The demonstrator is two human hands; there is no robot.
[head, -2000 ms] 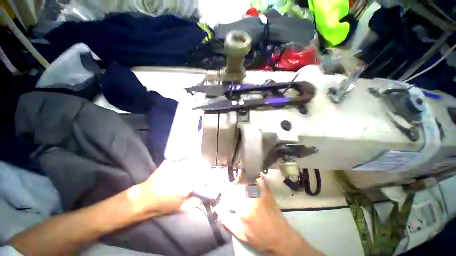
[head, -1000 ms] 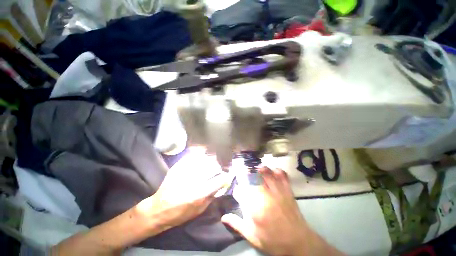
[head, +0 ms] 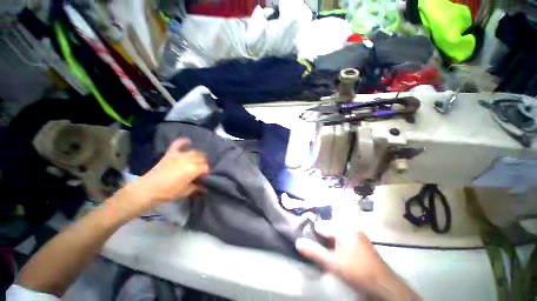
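Note:
The dark grey garment body (head: 235, 194) lies left of the needle area, with a navy panel (head: 274, 153) along its far side. My left hand (head: 176, 171) grips the grey cloth at its left part, fingers curled on it. My right hand (head: 347, 256) holds the near right edge of the cloth between thumb and fingers, just in front of the needle area. The sewing machine head (head: 347, 150) stands over the bed. Bright glare hides the needle and presser foot. Thread snips (head: 377, 110) rest on top of the head.
Black-handled scissors (head: 428, 208) lie on the machine bed right of the needle. A camouflage strip (head: 494, 247) hangs at the right. Navy cloth (head: 235, 79) and a neon yellow-green cloth (head: 447, 26) are piled behind. Another cream machine part (head: 73, 147) stands at the left.
My left hand has moved from beside the needle, left onto the grey cloth. My right hand has drawn back slightly towards me and now pinches the cloth edge. The camera view has shifted left.

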